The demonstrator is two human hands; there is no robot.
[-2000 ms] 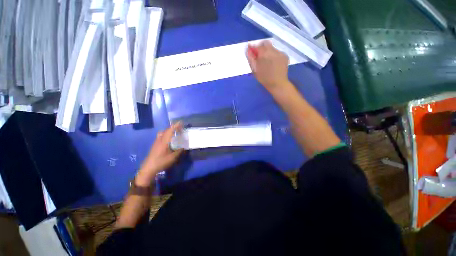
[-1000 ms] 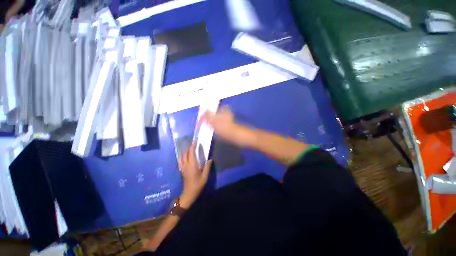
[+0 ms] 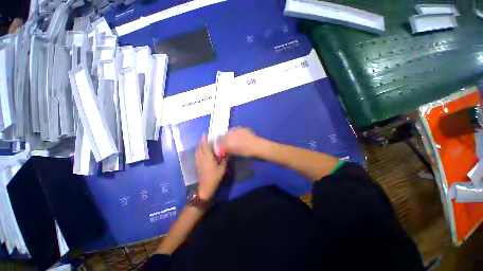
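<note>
A long narrow white tray (image 3: pixel 222 100) lies lengthwise on the blue printed sheet (image 3: pixel 275 116), across its white lettered band. My left hand (image 3: pixel 209 168) holds the tray's near end. My right hand (image 3: pixel 239 143) is at the same end, touching or close to my left hand, and is closed around a small red and white pad (image 3: pixel 220 150), mostly hidden by the fingers. The near end of the tray is covered by my hands. Many similar white-grey trays (image 3: pixel 135 114) lie piled and leaning at the left.
A black upright box (image 3: pixel 58 206) stands at lower left. At right is a green conveyor belt (image 3: pixel 402 63) with a white tray (image 3: pixel 336 14) across its near edge and smaller white pieces (image 3: pixel 433 22). Below it is an orange-lined bin (image 3: pixel 455 174) holding crumpled scraps.
The tray in hand has turned from crosswise to lengthwise, and my right hand has come down to its near end. The trays at the table's far right have left; one now lies at the belt edge.
</note>
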